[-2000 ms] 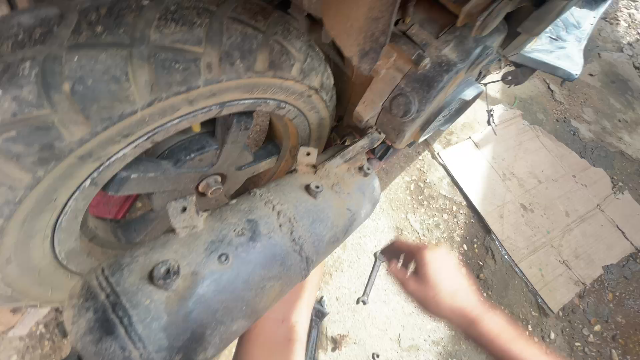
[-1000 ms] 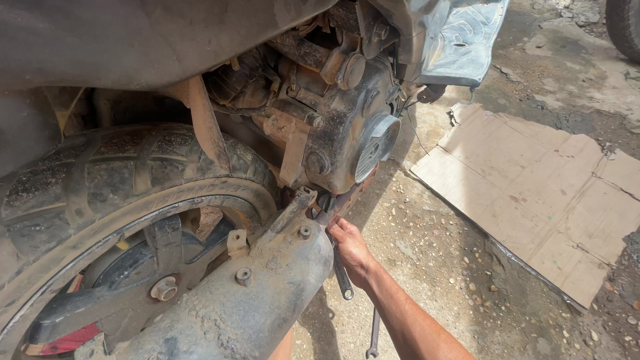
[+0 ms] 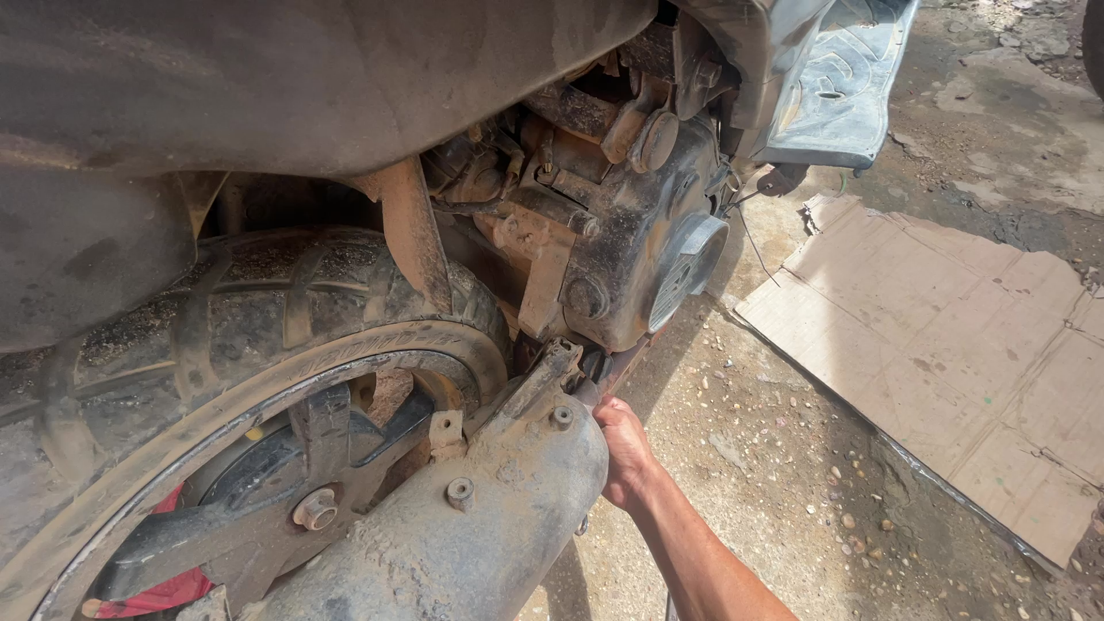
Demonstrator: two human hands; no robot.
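Observation:
My right hand (image 3: 625, 453) reaches in at the front end of the scooter's dirty exhaust muffler (image 3: 517, 500), just below the engine casing (image 3: 617, 267). Its fingers are curled and partly hidden behind the muffler. The ring end of a wrench (image 3: 582, 524) shows below the hand, past the muffler's edge; the rest of that wrench is hidden. Out of sight is my left hand. The rear wheel's hub nut (image 3: 316, 509) and a bolt boss (image 3: 461, 493) on the muffler face me. A thin sliver of metal (image 3: 670, 608) shows at the bottom edge.
The muddy rear tyre (image 3: 285, 302) fills the left side under the body panel (image 3: 302, 78). A flattened cardboard sheet (image 3: 940, 345) lies on the gritty ground at the right. The metallic footboard (image 3: 841, 95) juts out above it.
My right hand first was over a wrench on the ground, then held a wrench by the muffler's front end, where the hand remains. The forearm seen below the muffler earlier is out of view.

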